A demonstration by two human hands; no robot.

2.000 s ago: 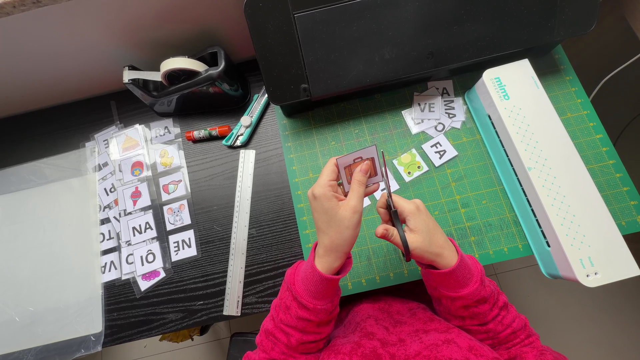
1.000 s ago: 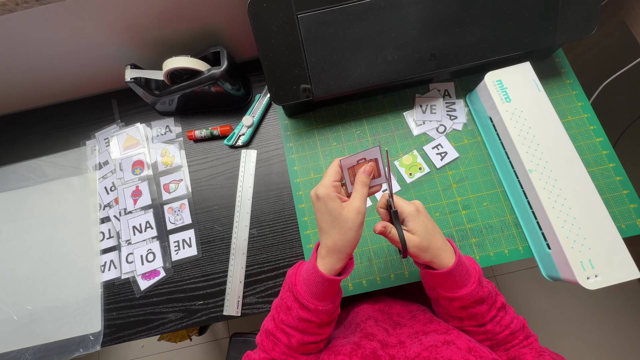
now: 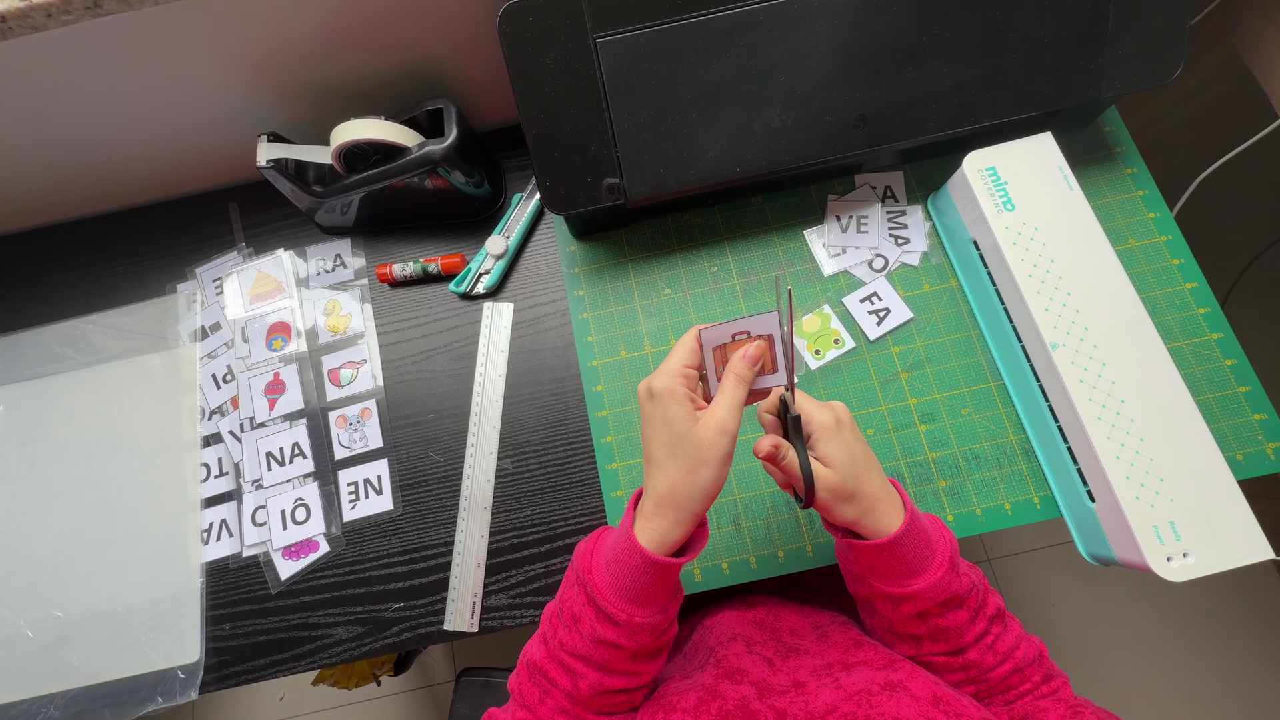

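Note:
My left hand (image 3: pixel 695 430) pinches a small laminated card with a suitcase picture (image 3: pixel 742 350), thumb on its face. My right hand (image 3: pixel 830 455) holds black-handled scissors (image 3: pixel 797 440), whose blades lie along the card's right edge. Just right of the blades, a frog picture card (image 3: pixel 823 337) lies on the green cutting mat (image 3: pixel 960 420). Behind it are a card with letters (image 3: pixel 877 308) and a loose pile of letter cards (image 3: pixel 853 224).
A white and teal laminator (image 3: pixel 1110 360) stands at right, a black printer (image 3: pixel 850 90) at the back. Leftward lie a metal ruler (image 3: pixel 479 465), a teal utility knife (image 3: pixel 497 243), a glue stick (image 3: pixel 421 269), a tape dispenser (image 3: pixel 385 170), laminated card strips (image 3: pixel 352 428) and clear plastic sheets (image 3: pixel 95 500).
The suitcase card is held flatter to the view than two seconds ago, and the scissors have shifted slightly along its right edge. Both hands stay in nearly the same place.

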